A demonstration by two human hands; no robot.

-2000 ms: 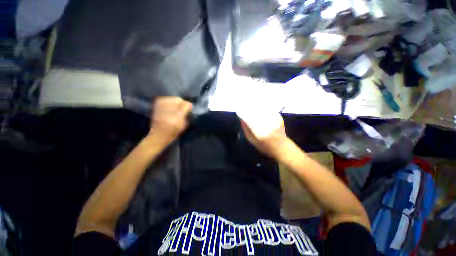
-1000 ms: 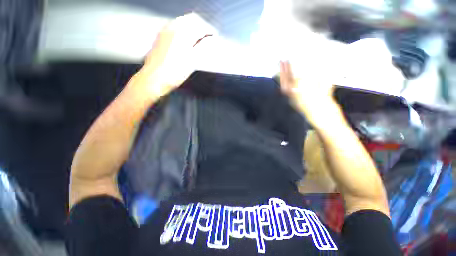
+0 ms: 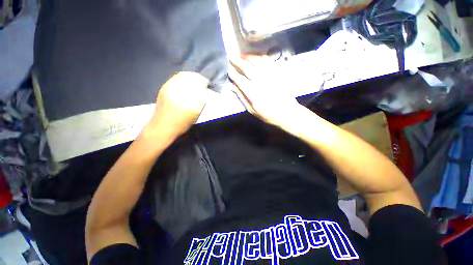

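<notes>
A large dark fabric panel (image 3: 119,52) lies over the left part of the pale table (image 3: 98,129). My left hand (image 3: 182,98) is closed on the panel's near right corner. My right hand (image 3: 259,93) lies just right of it, fingers extended at the panel's right edge; overexposure hides whether it pinches anything. A small whitish spot shows between the hands, too bright to identify. The machine (image 3: 290,26) stands beyond my right hand, its top cut off by the frame.
A black cord coil (image 3: 386,23) and teal-handled snips (image 3: 447,33) lie at the right. A crumpled clear plastic bag (image 3: 415,96) hangs at the table edge. A tan board (image 3: 368,142) and red basket (image 3: 412,150) with cloth are lower right. Fabric offcuts (image 3: 26,129) lie left.
The view has shifted and tilted. The panel, blurred or out of view before, now lies spread flat at the left. My hands have come closer together at its near right corner.
</notes>
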